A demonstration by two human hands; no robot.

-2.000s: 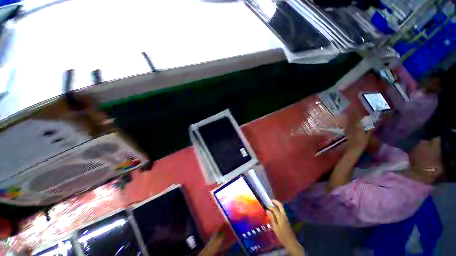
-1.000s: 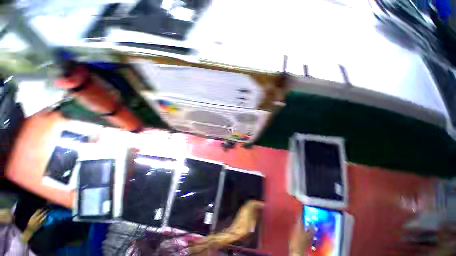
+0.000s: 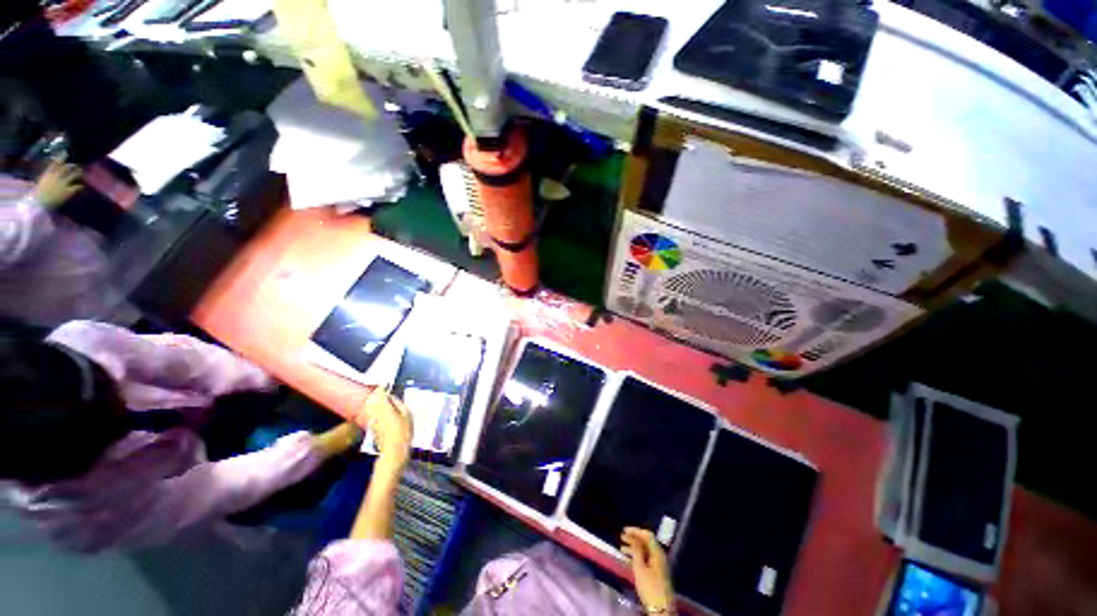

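A tablet with a partly lit white-grey screen (image 3: 436, 391) lies on white sheets left of centre. My left hand (image 3: 387, 430) is at its lower left edge, fingers closed on the edge; their undersides are hidden. My right hand (image 3: 647, 561) is empty, fingers loosely bent and apart, over the lower edge of a dark tablet (image 3: 644, 451). More dark tablets lie on either side, one left (image 3: 541, 421) and one right (image 3: 748, 517), with small white labels near their lower corners.
The camera test chart (image 3: 734, 301) stands behind, beside an orange wrapped post (image 3: 505, 211). A stacked dark tablet (image 3: 962, 475) and a blue-lit tablet (image 3: 932, 594) are at right. Another worker's arm (image 3: 283, 463) reaches in at left. A blue crate (image 3: 424, 529) stands below the bench edge.
The view has swung left. My right hand has left the colourful lit tablet and is over the dark row. My left hand has moved from the dark tablets to the white-grey-lit one.
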